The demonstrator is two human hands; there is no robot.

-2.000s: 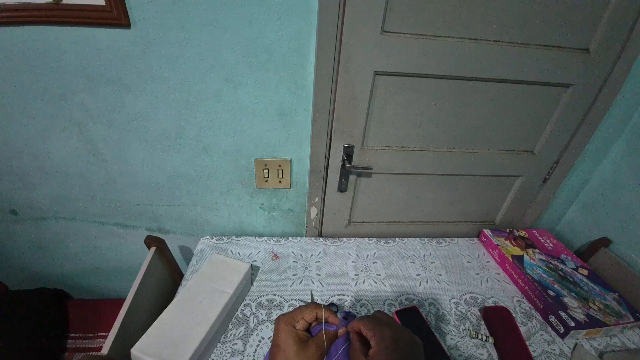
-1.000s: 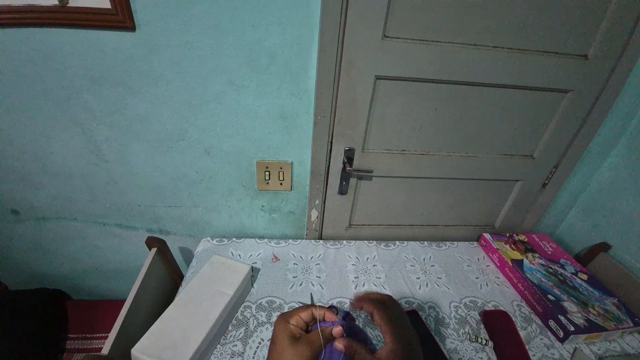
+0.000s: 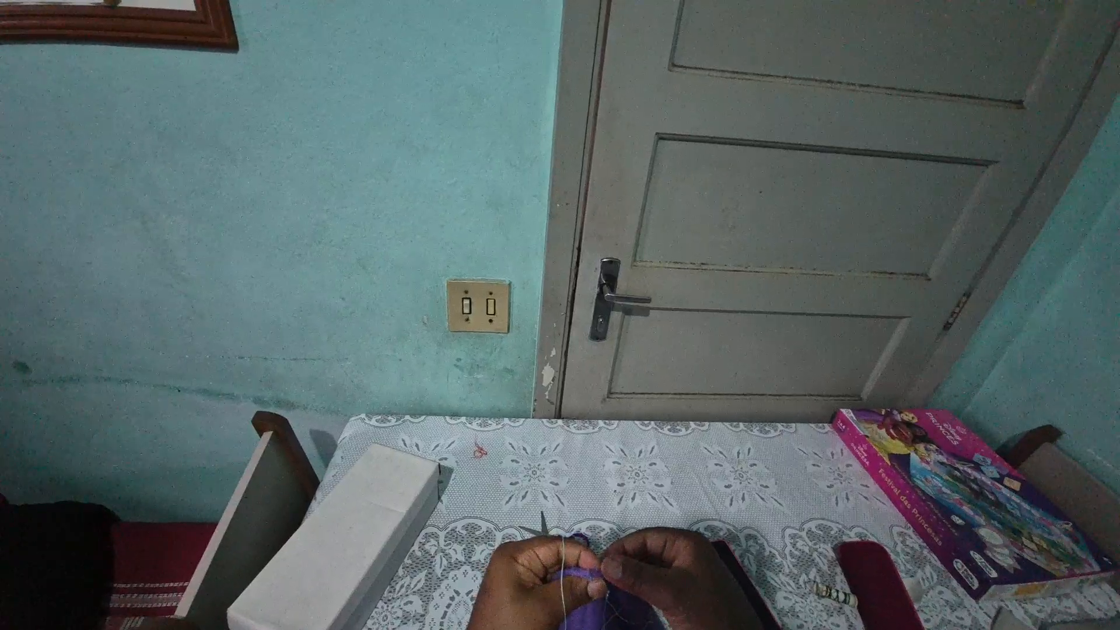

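Note:
At the bottom middle of the head view, my left hand (image 3: 534, 582) pinches the edge of a purple fabric piece (image 3: 584, 612). A thin pale thread (image 3: 563, 577) runs down over its fingers. My right hand (image 3: 674, 577) is just to the right, its thumb and index fingertips pressed together at the fabric's edge; whether a needle is between them cannot be seen. Pointed metal blades (image 3: 542, 523), apparently of scissors, show just beyond my left hand. A dark blue item (image 3: 579, 538) lies partly hidden behind the fingers.
On the lace tablecloth (image 3: 634, 472) lie a long white box (image 3: 341, 542) at left, a red scrap of thread (image 3: 479, 451), a dark phone-like object (image 3: 744, 582), a dark red case (image 3: 875, 582), a small patterned roll (image 3: 834, 595) and a pink game box (image 3: 971, 507). Chairs stand at both sides.
My right hand, raised with fingers apart a second ago, has come down to the fabric beside my left hand. My left hand has kept its pinch on the purple fabric.

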